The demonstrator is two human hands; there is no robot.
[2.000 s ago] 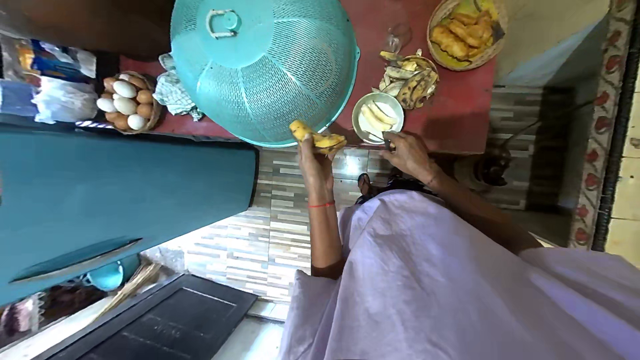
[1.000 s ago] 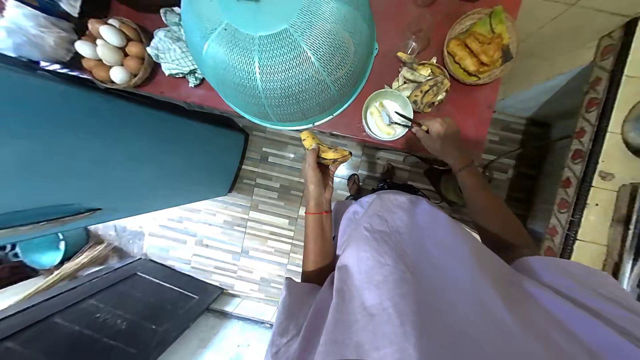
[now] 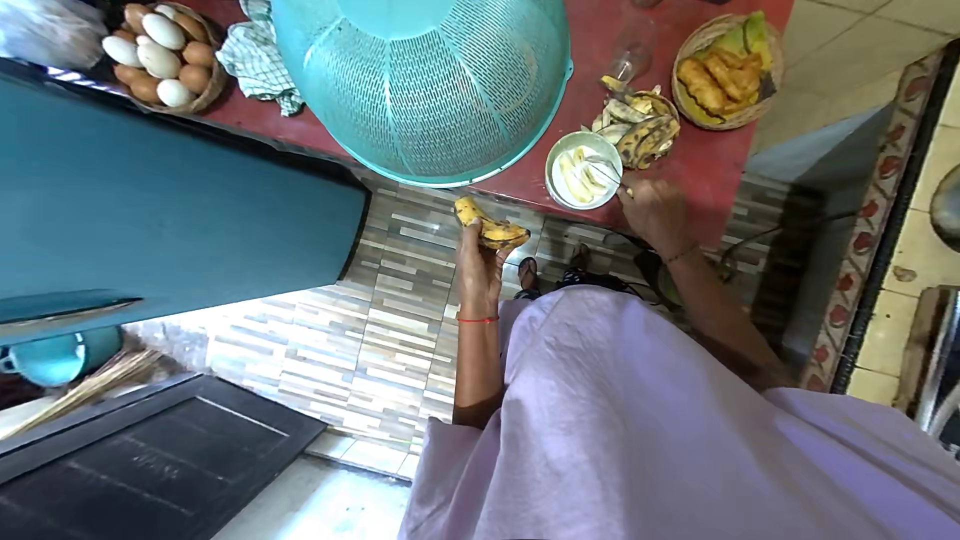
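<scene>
Yellow bananas with dark spots (image 3: 495, 231) are held in my left hand (image 3: 480, 259), off the table's front edge. My right hand (image 3: 656, 214) grips a metal utensil (image 3: 604, 171), either a knife or a fork, whose far end reaches into a pale green bowl (image 3: 552, 171). Peeled banana pieces (image 3: 576, 177) lie in that bowl. Right behind it, banana peels (image 3: 628, 120) are heaped on a small woven basket, touching or nearly touching the bowl.
On the red table (image 3: 705, 176) stand a big turquoise perforated plastic cover (image 3: 450, 90), a basket of fried food (image 3: 776, 67), a drinking glass (image 3: 634, 52), a checked cloth (image 3: 259, 60) and an egg basket (image 3: 217, 82). A blue-green refrigerator (image 3: 172, 195) stands at left.
Two seconds ago my right hand was at the bowl's edge; one second ago it held the utensil over the bowl. Now the utensil lies lower among the banana pieces. My left hand still holds the bananas.
</scene>
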